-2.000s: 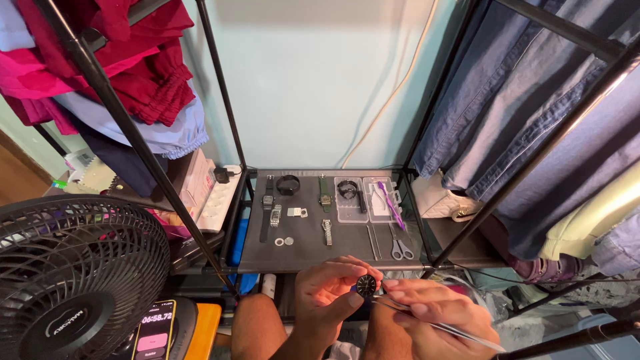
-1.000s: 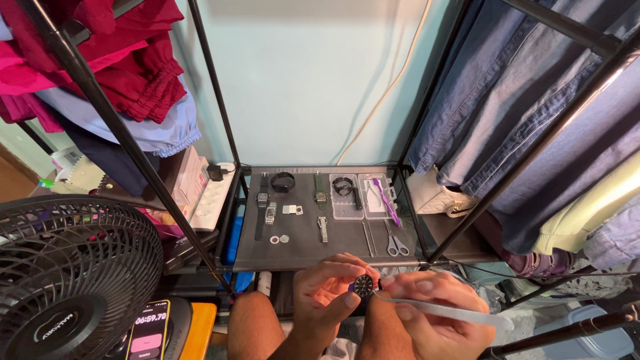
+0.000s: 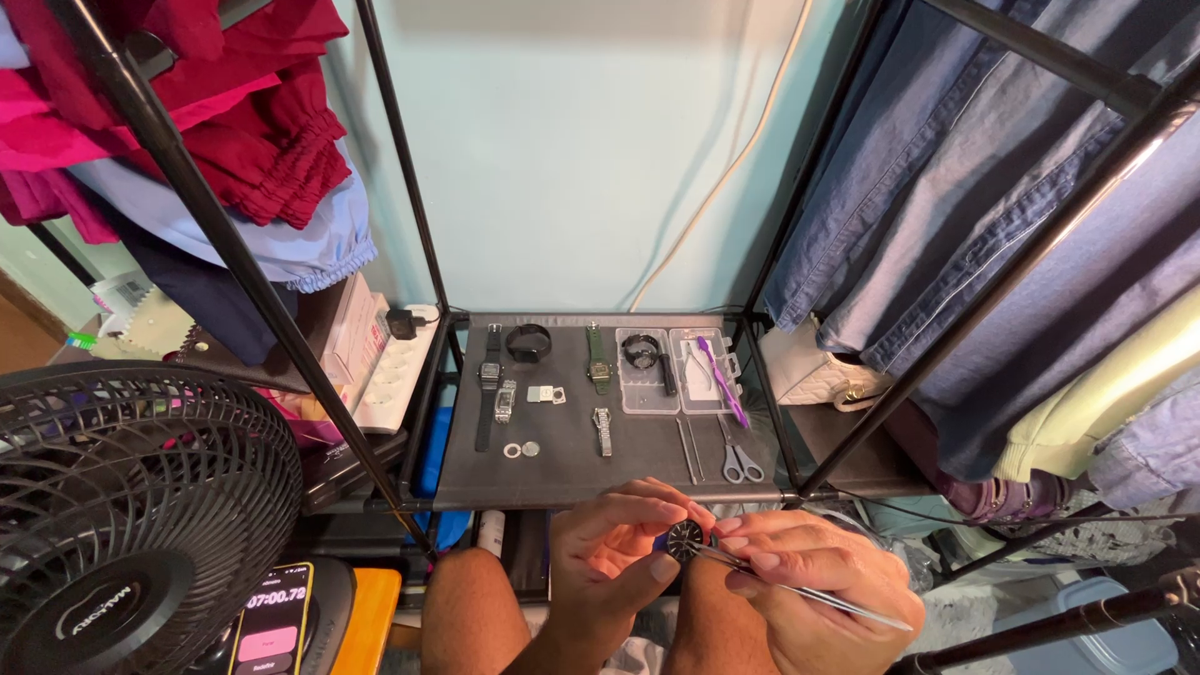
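Note:
My left hand pinches a watch head with a black dial by its rim, dial up, above my knees. Metal tweezers lie in the grip of my right hand, their tips at the dial. Beyond my hands, on a dark fabric shelf, are several wristwatches, among them a green-strapped one and a metal-banded one. An open clear plastic case holds a black watch. A purple tool lies across its lid. Scissors rest nearer me.
A black fan stands at the left, beside a phone showing a running timer. Black rack poles rise on both sides. Jeans hang at the right, red clothes at the left. A white power strip lies left of the shelf.
The tweezers in my right hand have swung from beside the watch head to having their tips over its dial. My left hand keeps the watch head in about the same place.

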